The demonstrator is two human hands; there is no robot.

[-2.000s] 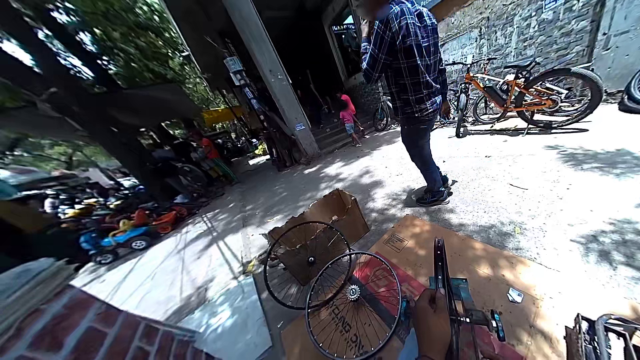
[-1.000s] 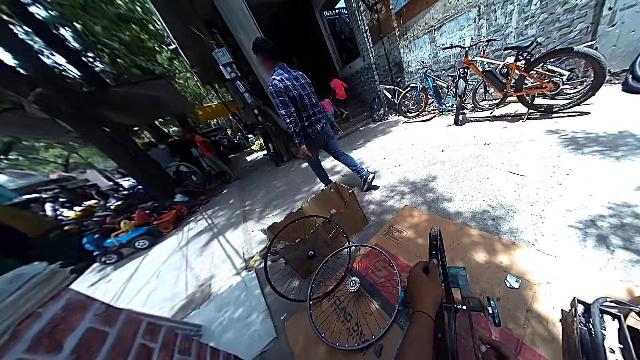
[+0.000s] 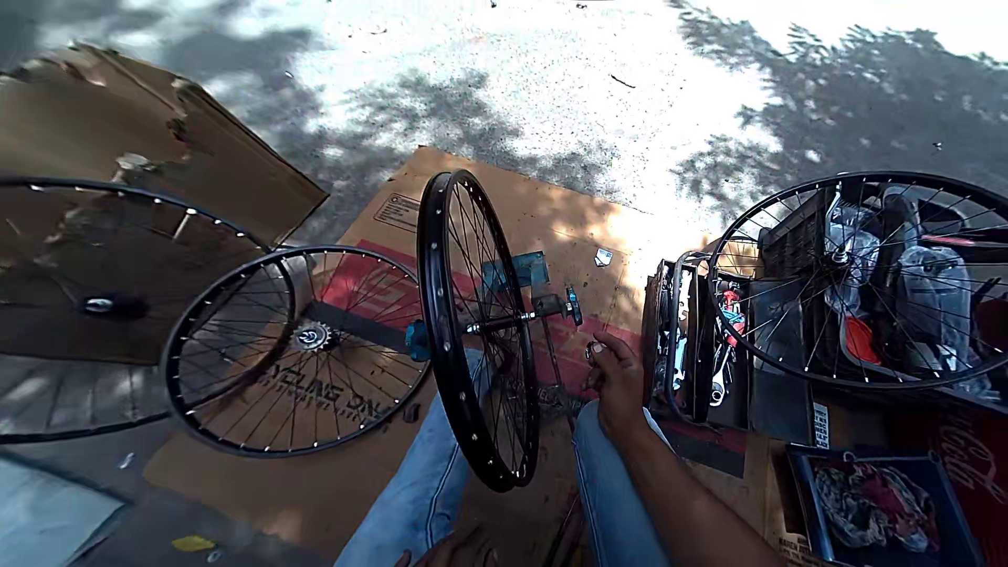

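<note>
A black spoked bicycle wheel rim stands upright between my knees, its axle lying across a blue truing stand. To the right of the stand's adjusting knob, my right hand pinches a small metal part between thumb and fingers; the part may be a spoke wrench or a nut. My left hand shows only partly at the bottom edge, low by my left thigh; whether it holds anything is hidden. A second wheel with a toothed cog lies on the cardboard at the left.
Another wheel overlaps it at far left, before a torn cardboard box. At right stand a metal toolbox with wrenches, a wheel over a crate of plastic-wrapped parts, and a blue tray holding rags.
The view has swung down and right. My right hand, out at the right of the stand, now pinches a small part. My left hand has left the wheel rim and is low by my thigh.
</note>
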